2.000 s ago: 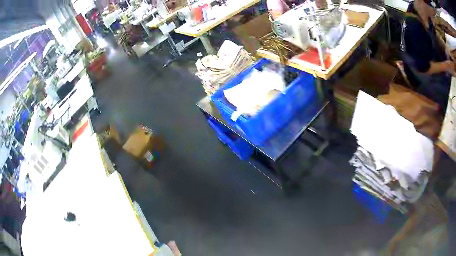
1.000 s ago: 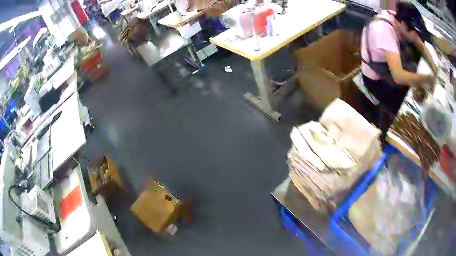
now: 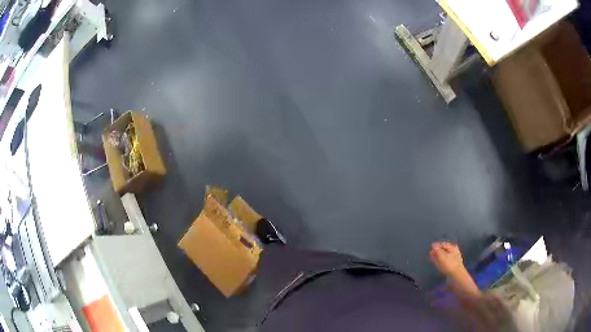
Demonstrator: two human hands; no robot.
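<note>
My right hand [image 3: 447,257] is at the lower right, above the floor and beside the blue bin. Its fingers look curled in, and nothing shows in it. My left hand is not in view. Nearest in front of me, an open brown cardboard box [image 3: 219,249] with raised flaps stands on the floor at the lower left. A dark object [image 3: 269,230] shows at its right side. A second open cardboard box [image 3: 153,150] stands farther off, beside the left table, with yellow and pale, crinkled stuff inside.
Dark grey floor [image 3: 311,123] runs ahead. A long white table [image 3: 58,175] with grey supports curves along the left. A table leg and foot [image 3: 447,55] and a large open carton [image 3: 531,97] stand upper right. A blue bin [image 3: 499,260] with pale material [image 3: 551,292] is lower right.
The view has turned down towards the floor and moved forward. The cardboard boxes show larger, the person in pink has left the picture, and my right hand has come into view.
</note>
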